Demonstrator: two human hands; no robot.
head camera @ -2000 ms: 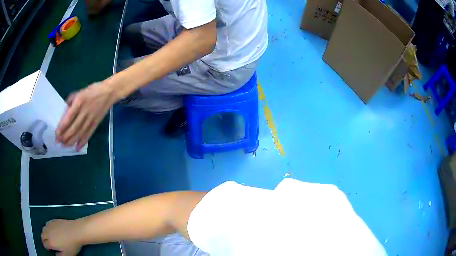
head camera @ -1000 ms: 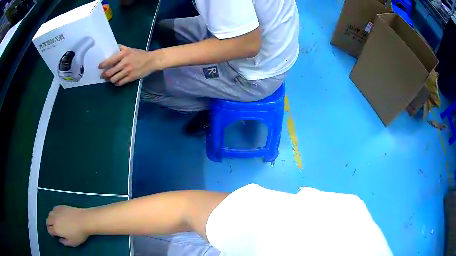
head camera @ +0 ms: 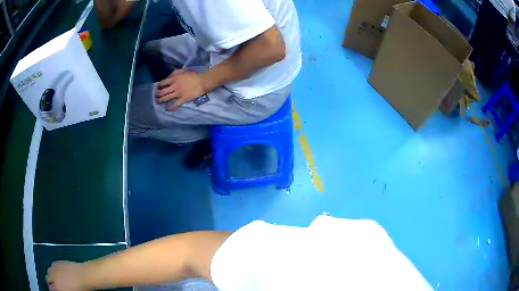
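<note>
A white retail box (head camera: 61, 85) with a dark picture of a handheld appliance stands at the upper left on the dark green side table (head camera: 79, 182), partly over its white strip. No hand touches the box. My right hand (head camera: 64, 276) rests on the table at the lower left, well nearer to me than the box. Its fingers look curled closed and I see nothing in it; its lower edge is near the picture's bottom rim. My left hand is not in view.
A seated co-worker's hand (head camera: 181, 89) rests on their thigh, beside the table, on a blue stool (head camera: 253, 156). A red and yellow item (head camera: 85, 40) sits behind the box. Open brown cartons (head camera: 418, 65) stand on the blue floor.
The co-worker's hand has let go of the box and moved onto their thigh. The box now stands on the table. My right hand stays on the table while the view shifts.
</note>
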